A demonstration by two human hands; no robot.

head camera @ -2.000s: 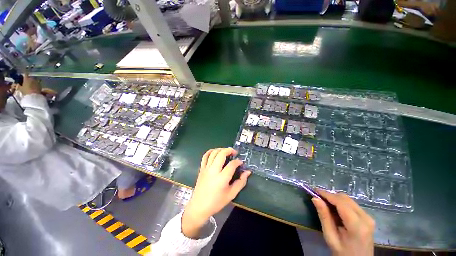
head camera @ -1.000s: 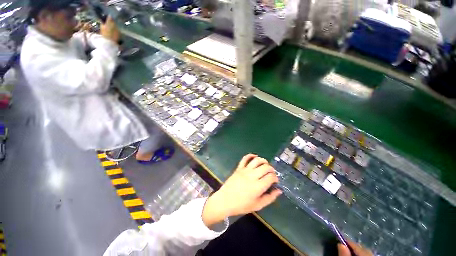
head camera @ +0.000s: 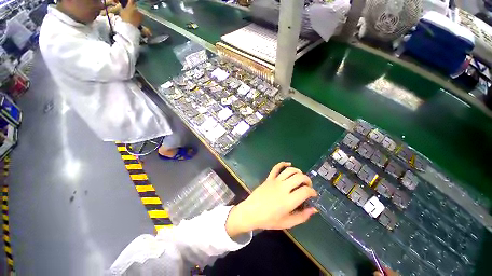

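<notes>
My left hand (head camera: 276, 200) is at the near left corner of the clear blister tray (head camera: 431, 232), fingers curled around a small dark piece (head camera: 306, 204), mostly hidden by them. My right hand (head camera: 386, 272) is almost cut off by the bottom edge; a thin, pencil-like stick (head camera: 373, 255) rises from it over the tray's near edge. Small grey square modules (head camera: 357, 195) fill rows in the tray's left part, some with yellow edges and one with a bright white face (head camera: 373, 206). The pockets to their right and near me hold no modules.
A crowded tray of grey and white parts (head camera: 216, 102) lies to the left on the green bench (head camera: 270, 143). A pale rail (head camera: 321, 112) and post (head camera: 288, 48) stand beyond. A person in a white coat (head camera: 89, 70) sits at left. Clear ribbed trays (head camera: 199, 194) are below the bench edge.
The view has swung left, so the bench and trays sit further right and the neighbouring person shows more. My right hand has slid mostly out at the bottom. My left hand keeps its curled grip.
</notes>
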